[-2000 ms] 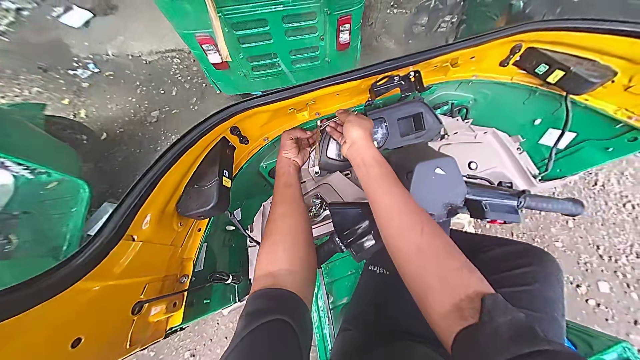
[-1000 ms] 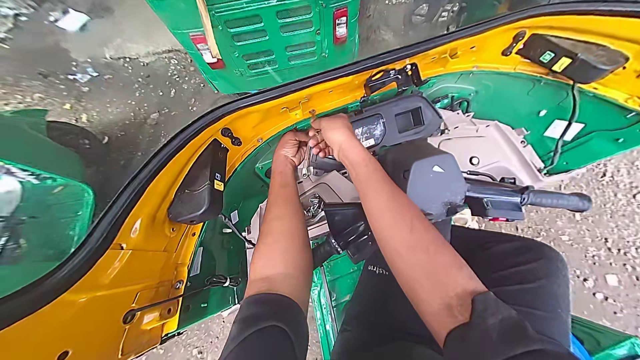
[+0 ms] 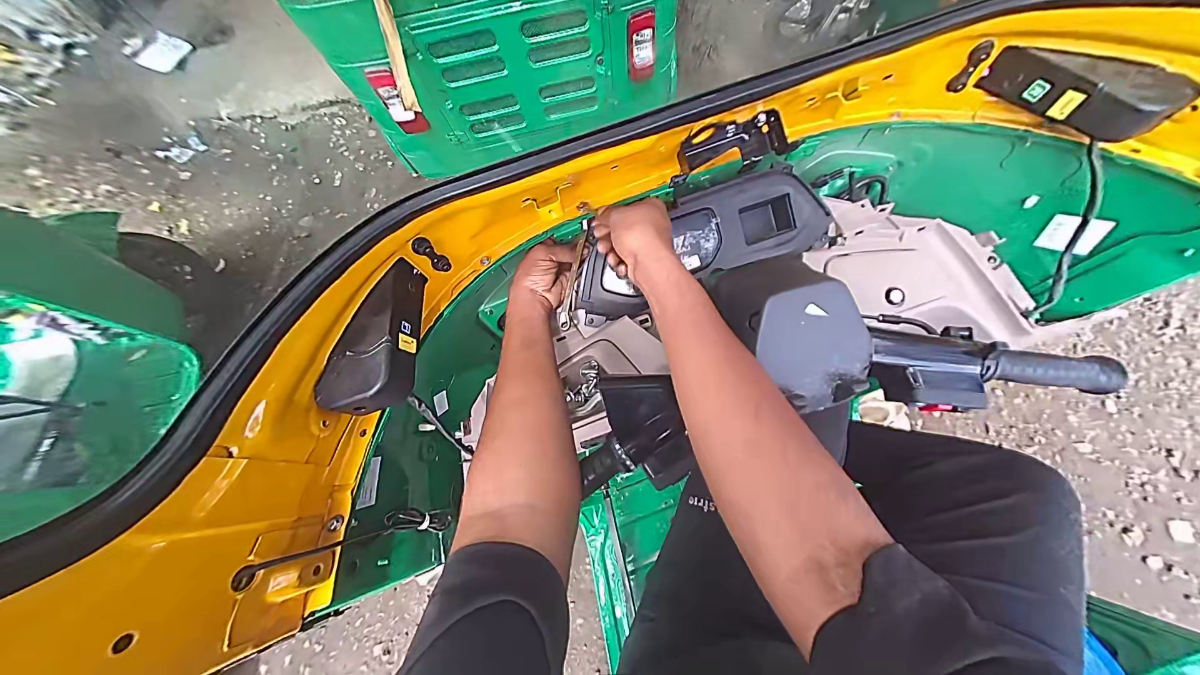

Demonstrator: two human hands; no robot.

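My left hand (image 3: 547,274) is at the left end of the dark instrument cluster (image 3: 698,236) of an auto rickshaw, its fingers around something thin that I cannot make out clearly. Close beside it, my right hand (image 3: 634,238) is curled over the cluster's left part, fingertips near the same spot; what they touch is hidden. Just above both hands runs the yellow front frame (image 3: 553,199). Below them lies a beige plastic dash panel (image 3: 614,347) with a key lock area. The grey handlebar cover (image 3: 814,342) stands right of my right forearm.
A black handlebar grip (image 3: 1059,370) sticks out at the right. Black housings (image 3: 373,342) with cables are fixed to the frame on both sides, the other being a black unit (image 3: 1078,89). Another green vehicle (image 3: 534,75) stands beyond the frame, with a green one at left.
My hands stay close together at the cluster's left end. My right hand has shifted slightly, from beside the upper edge to over the cluster's left part.
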